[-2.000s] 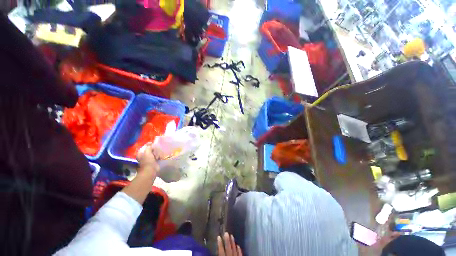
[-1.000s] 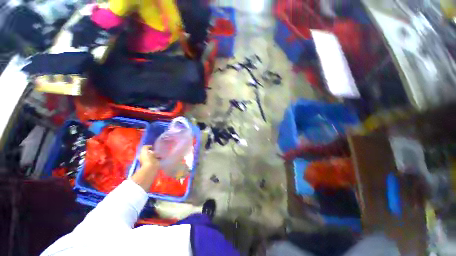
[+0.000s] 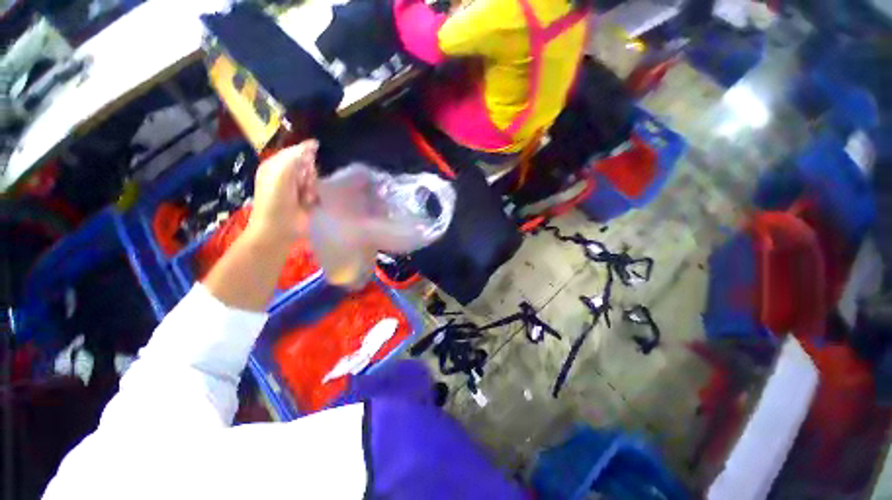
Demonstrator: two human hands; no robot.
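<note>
My left hand [image 3: 284, 190] is raised in front of me, closed on one end of a clear plastic bag [image 3: 377, 217]. The bag is thin and whitish-pink and hangs to the right of the hand, with a yellowish patch low in it. Its far end looks like an open loop. The bag is in the air, in front of the crates and black cloth. My right hand is not in view.
Blue crates with red-orange plastic bags [image 3: 333, 342] stand below the hand. A person in yellow and pink [image 3: 513, 73] is at the top. Black strips [image 3: 597, 293] lie on the floor. A blue crate [image 3: 611, 469] and white board [image 3: 768, 425] are at lower right.
My view has swung left. My left hand has risen with the bag, from over the crates towards the person in yellow and pink. The desk and person in grey have left view.
</note>
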